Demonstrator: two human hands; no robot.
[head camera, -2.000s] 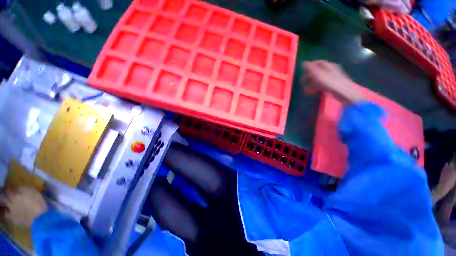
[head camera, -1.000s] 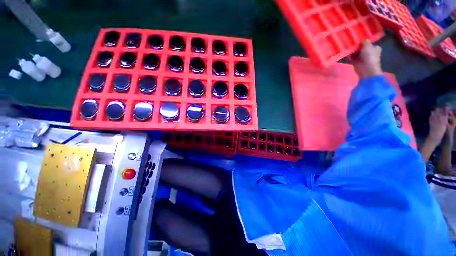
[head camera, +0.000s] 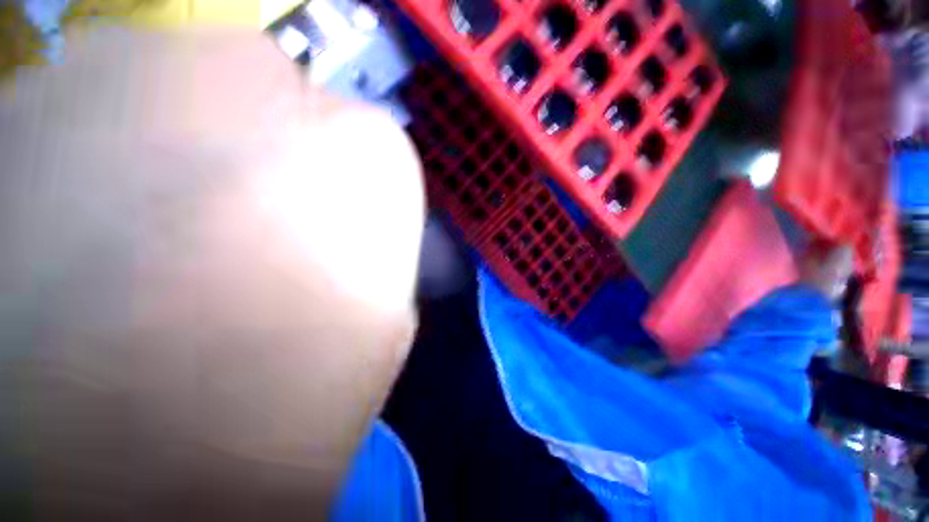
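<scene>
My left hand (head camera: 214, 275) is very close to the camera, overexposed and blurred, and covers the left side. Its fingers cannot be made out. My right hand (head camera: 827, 267), small and blurred, is at the lower edge of a raised red tray (head camera: 830, 112) at the right and grips it. A second red pocket tray (head camera: 603, 140) with black discs in its pockets lies tilted across the upper middle of the picture.
The pink-red foam pad (head camera: 728, 267) lies between the filled tray and my right sleeve. Dark red grid crates (head camera: 540, 240) are below the bench edge. Part of the white machine (head camera: 357, 56) and something yellow (head camera: 194, 10) show at the upper left.
My left hand has come up close to the camera. The view has tilted and shifted. The red tray in my right hand now appears farther right, hanging more steeply.
</scene>
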